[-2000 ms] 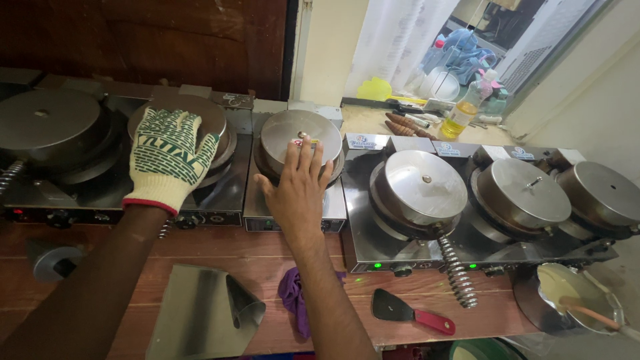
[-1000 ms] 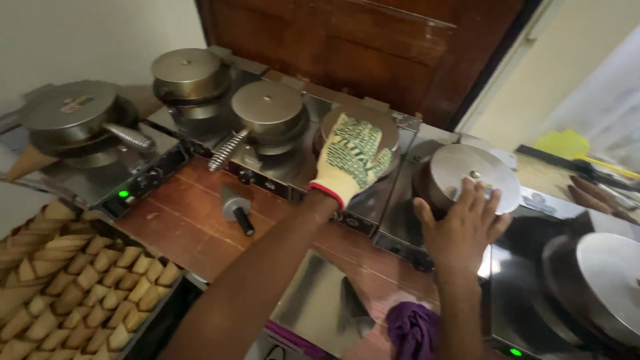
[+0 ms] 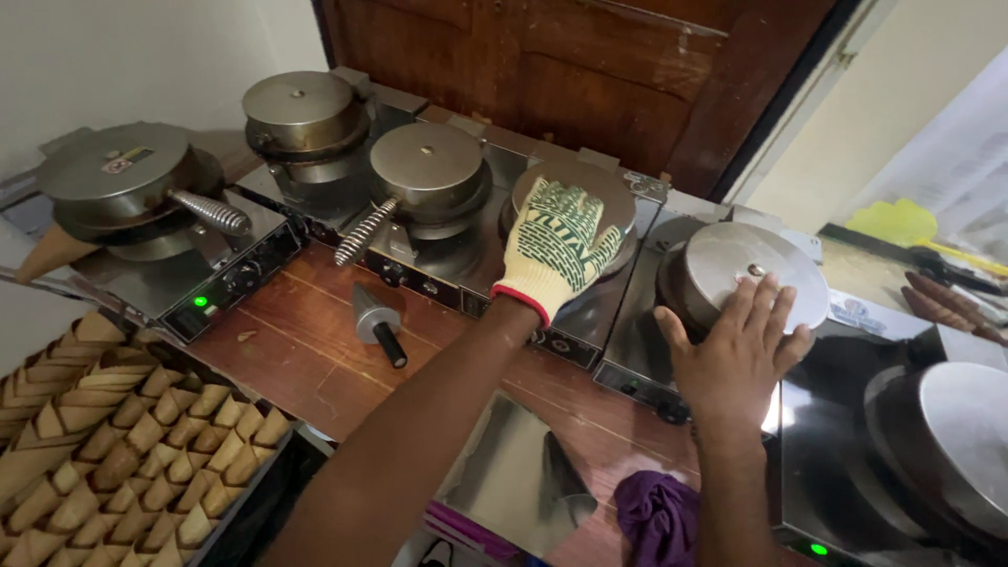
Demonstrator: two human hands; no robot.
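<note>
My left hand (image 3: 561, 244), in a cream knit glove with green grip marks and a red cuff, lies spread on the round metal lid of a cone baker (image 3: 614, 185). Bare, my right hand (image 3: 732, 346) rests with fingers apart on the silvery lid of the neighbouring baker (image 3: 728, 256), near its centre knob. Neither hand is closed around anything. A metal cone-rolling form with a black handle (image 3: 378, 323) lies on the wooden counter to the left. Below my hands is a sheet-metal piece with a curled end (image 3: 512, 465), beside a bunched purple cloth (image 3: 657, 512).
More round cone bakers with coil handles (image 3: 114, 173) (image 3: 425, 161) line the counter's back and left. Many rolled cones (image 3: 150, 441) fill a container at the lower left. Another baker (image 3: 965, 433) stands at the right. Brown cone-shaped tools (image 3: 937, 303) lie at the right, near a yellow object (image 3: 890, 223).
The view has swung to the left, bringing the tray of cones and the left bakers into sight. Both hands stay on the same two lids.
</note>
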